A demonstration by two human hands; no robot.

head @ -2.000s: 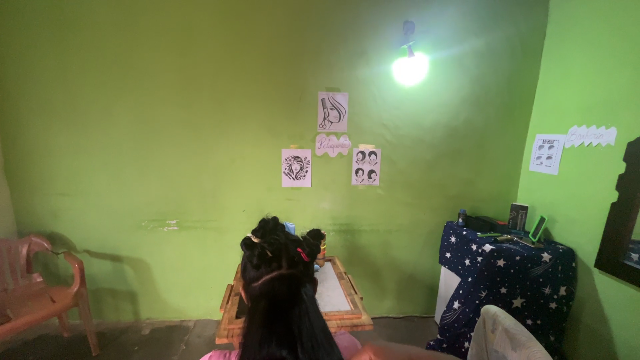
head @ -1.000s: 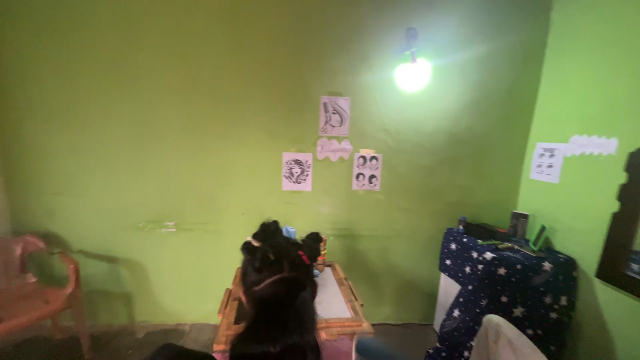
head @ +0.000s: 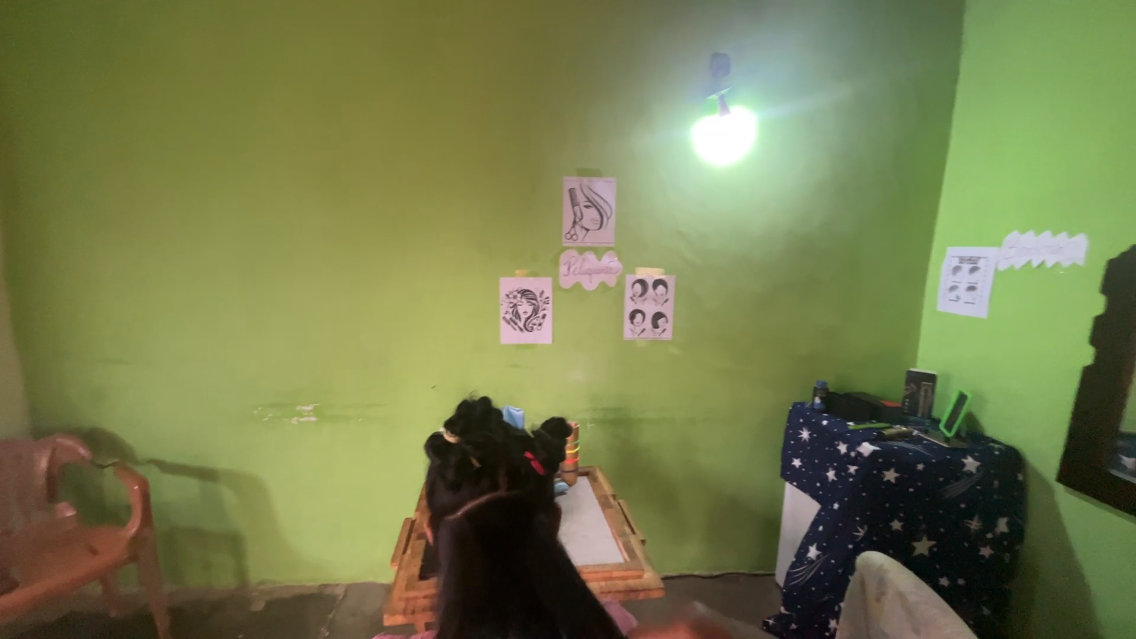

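Observation:
A seated person with long dark hair [head: 510, 568] is before me, seen from behind. The upper hair is gathered in several twisted buns [head: 479, 435], one with a red hair tie [head: 533, 462], above a curved parting; the rest hangs down loose. At the bottom edge, just right of the hair, a blurred bit of skin, which looks like my right hand [head: 697, 621], shows in part. Its fingers and anything in them cannot be made out. My left hand is out of view.
A wooden-framed table [head: 621, 581] stands beyond the person. At right are a small table under a star-patterned dark blue cloth [head: 905, 506], a pale chair back [head: 896, 599] and a dark-framed mirror [head: 1096, 399]. A plastic armchair [head: 71, 550] stands at left, and a lit bulb [head: 723, 135] hangs on the wall.
The dark shape at the bottom left of the hair and the bluish one at its right, both there a second ago, are gone. Blurred skin shows at the bottom right of the hair now.

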